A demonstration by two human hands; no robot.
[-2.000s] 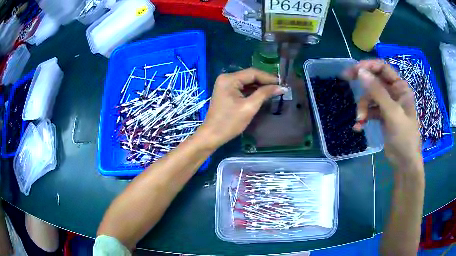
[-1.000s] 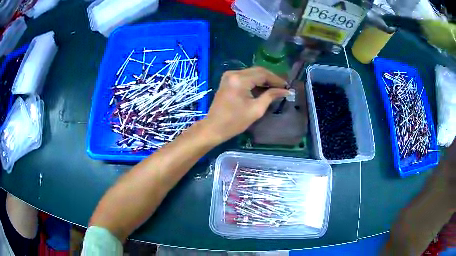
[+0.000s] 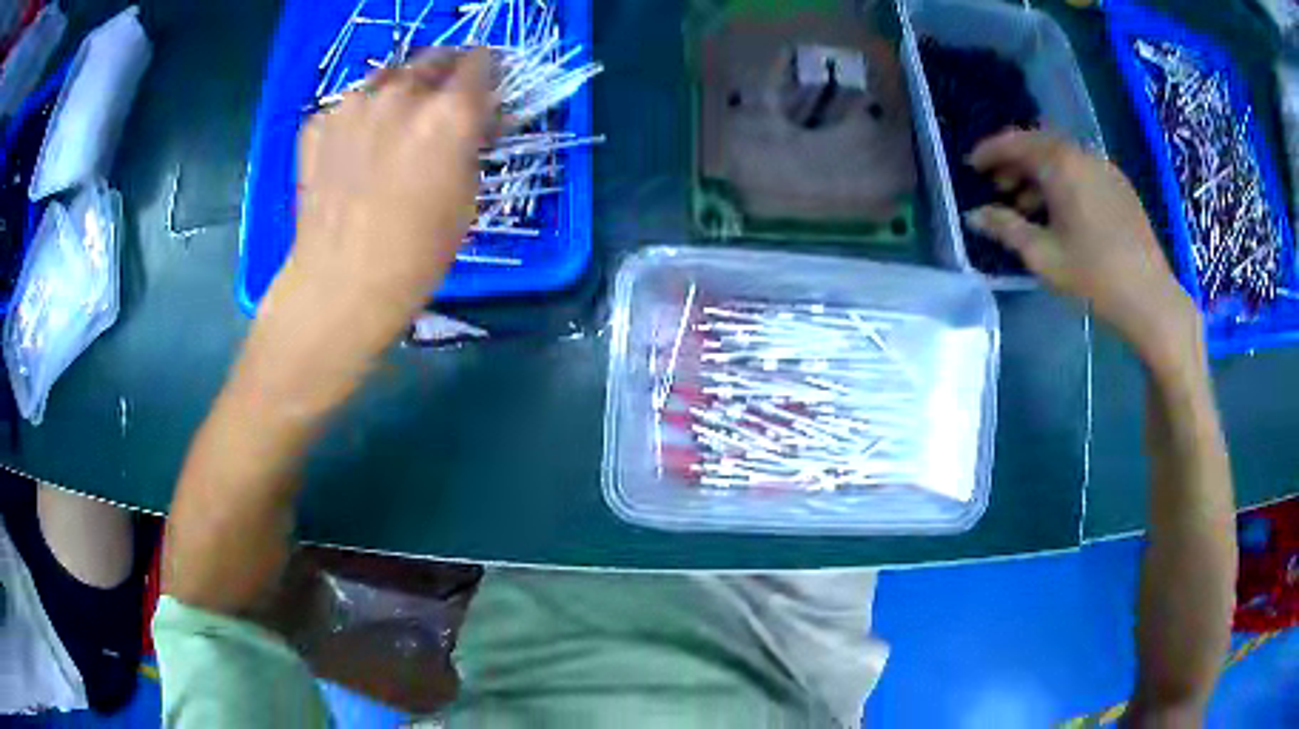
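Note:
My left hand (image 3: 392, 178) is over the large blue tray (image 3: 577, 268) of loose silvery-white rods; it is blurred and its fingertips are not clear. My right hand (image 3: 1061, 214) reaches into the clear box (image 3: 952, 192) of small black parts (image 3: 976, 86); its thumb and index finger are apart, and no held part shows. The press base plate (image 3: 741, 157) stands between them, with the pale metal fixture (image 3: 829, 74) on it. No rod shows at the fixture. A clear rod box (image 3: 983, 499) nearest my body holds rods laid roughly parallel, reddish ends left.
A small blue tray (image 3: 1256, 339) of rods is at the right. Whitish lidded boxes (image 3: 89, 100) and clear plastic packs (image 3: 64, 292) are at the left edge. A small pale piece (image 3: 447, 328) lies below the large blue tray. Another person's leg shows at lower left.
My left hand has moved left from the fixture to the large blue tray. My right hand has come up from the lower right to the black-parts box. The view has tilted down, and the press head is out of view.

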